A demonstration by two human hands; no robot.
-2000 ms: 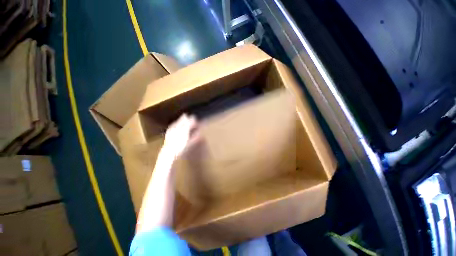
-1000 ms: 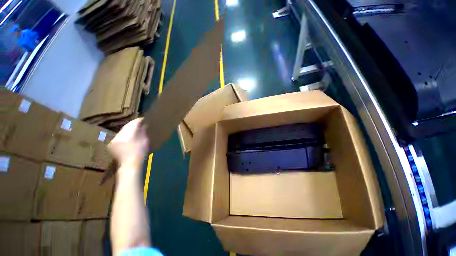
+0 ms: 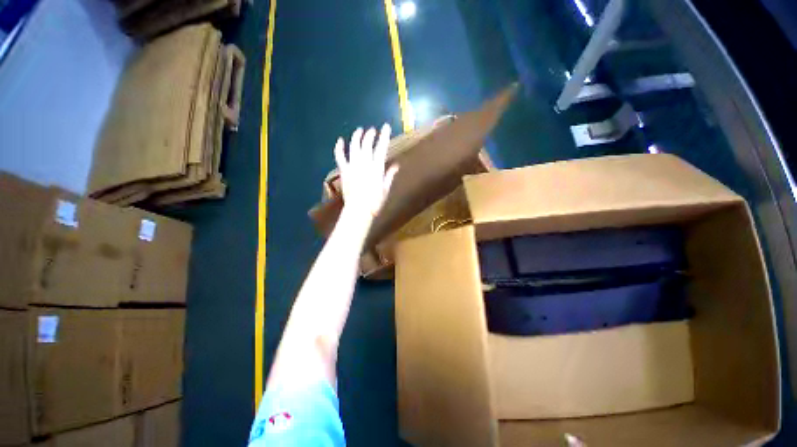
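Observation:
A large open cardboard carton (image 3: pixel 441 336) stands at the lower right, with black plastic parts (image 3: pixel 585 284) lying inside above a bare cardboard area. My left hand (image 3: pixel 365 175) is bare, reaches forward left of the carton, and has its fingers spread. A flat brown cardboard sheet (image 3: pixel 441 161) is tilted right beside my left hand, over a smaller open box (image 3: pixel 380 262); the hand does not close round it. A pale fingertip, seemingly of my right hand (image 3: pixel 572 440), shows at the bottom edge inside the carton; the rest is out of frame.
Stacked closed cartons (image 3: pixel 83 262) with white labels stand at the left. Flattened cardboard (image 3: pixel 162 109) is piled behind them near a pale wall. Yellow lines (image 3: pixel 264 209) run along the green floor. The conveyor's metal rail (image 3: pixel 756 105) and a pale support leg (image 3: pixel 594 52) are at the upper right.
My left hand has moved right and forward, and its fingers have opened from the cardboard sheet. The sheet has moved from the left to over the smaller box. The carton appears lower and further right.

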